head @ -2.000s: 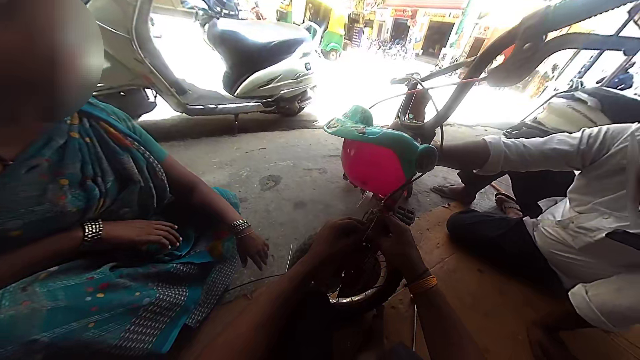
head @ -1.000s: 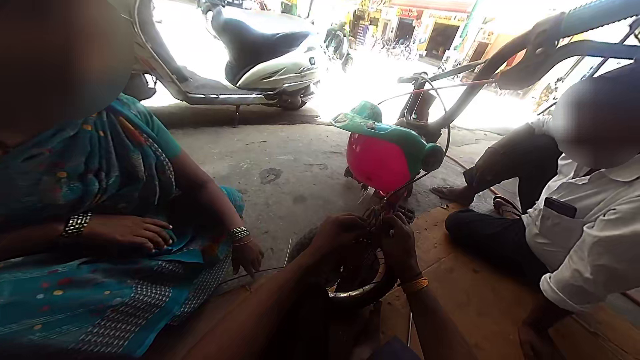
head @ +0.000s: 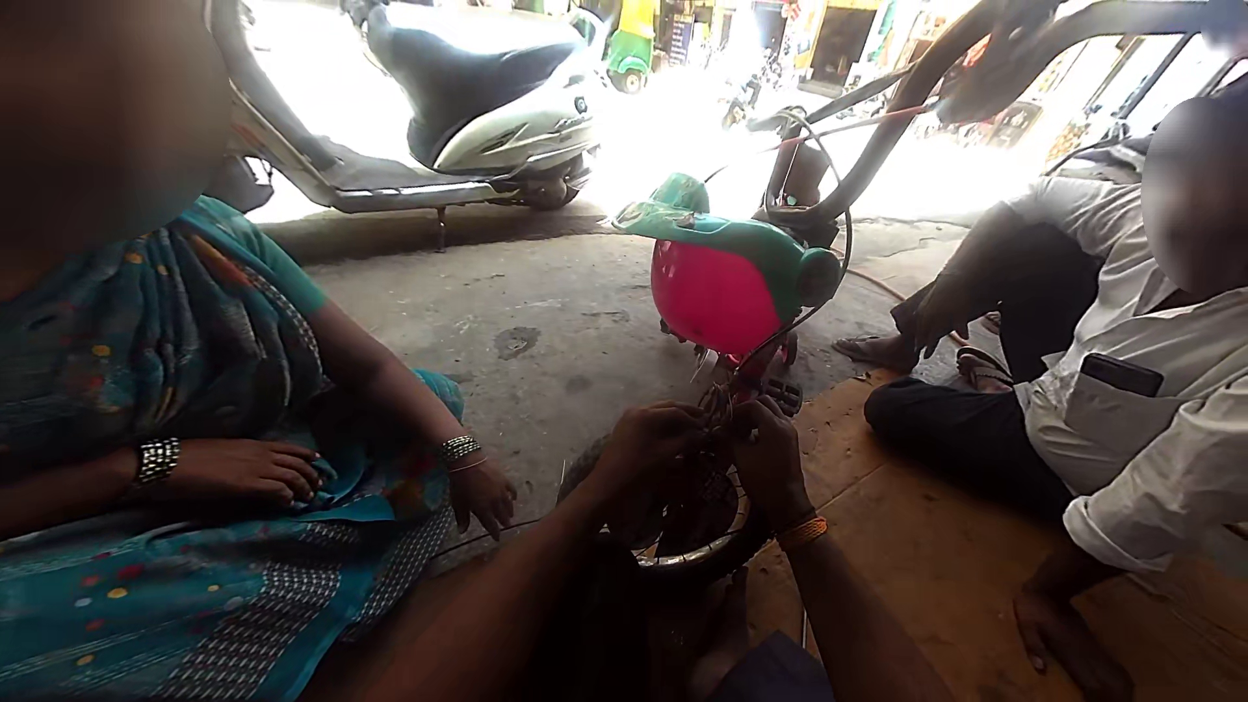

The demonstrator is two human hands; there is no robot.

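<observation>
Both my hands meet at the parts above a small spoked wheel [head: 697, 556] of what looks like a bicycle. My left hand [head: 658, 439] has its fingers bent at thin metal parts or cables there. Close beside it on the right, my right hand [head: 768, 453], with an orange band at the wrist, has its fingers curled at the same spot. What the fingertips hold is dark and too small to tell. A black pedal [head: 782, 395] shows just above my right hand. A black cable [head: 846, 244] loops down toward the hands from the frame tube [head: 902, 107].
Beyond my hands stands a pink and green plastic ride-on toy [head: 721, 292]. A person in a patterned sari [head: 146, 361] sits at the left, another in a white shirt [head: 1121, 390] at the right. A parked scooter [head: 487, 107] stands behind on the concrete floor [head: 439, 312]. Brown boards [head: 907, 507] lie at right.
The person at the right has drawn back an arm that reached toward the pink and green toy two seconds ago. My hands have stayed together above the wheel.
</observation>
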